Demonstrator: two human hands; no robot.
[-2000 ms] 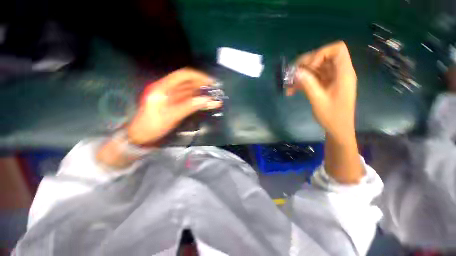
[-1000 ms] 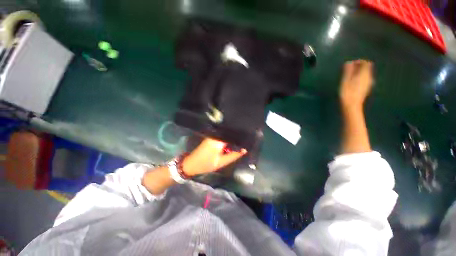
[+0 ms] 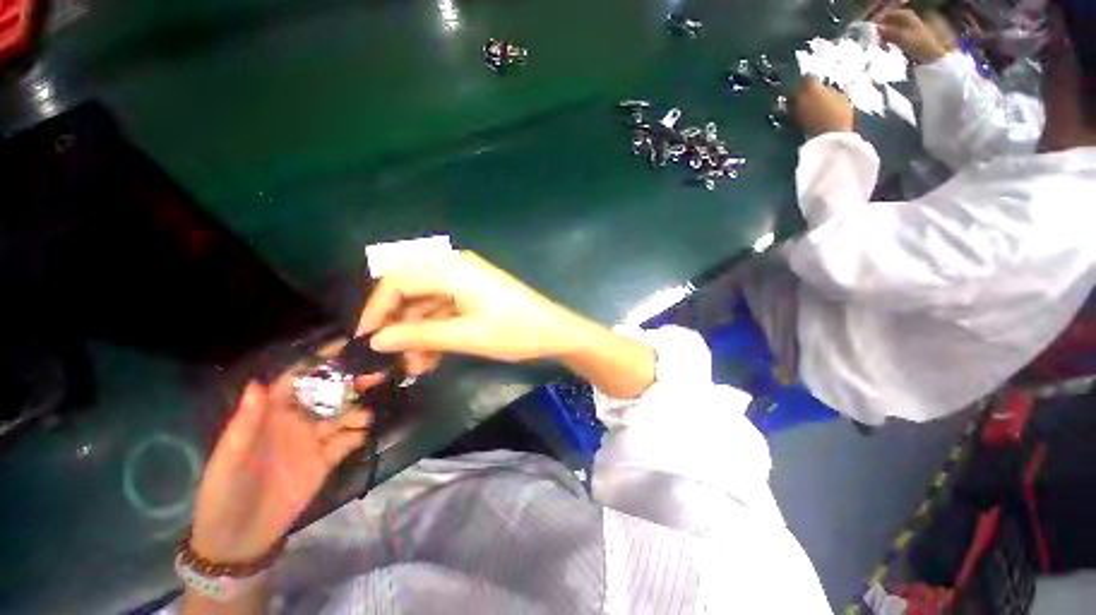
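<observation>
My left hand is palm up and holds a shiny round metal piece, which looks like a watch head, at its fingertips. My right hand is beside it, with thumb and fingers pinched on a small dark part close to the watch head. Blur hides whether the two parts touch. Both hands are at the front edge of the green mat.
A black machine stands at the left. A pale green ring lies below it. A white paper slip is behind my right hand. Metal parts lie in a heap. A coworker handles white pieces at right.
The view has swung right, showing the coworker. My right hand has come from the far right to beside my left hand. The watch head now shows in my left hand.
</observation>
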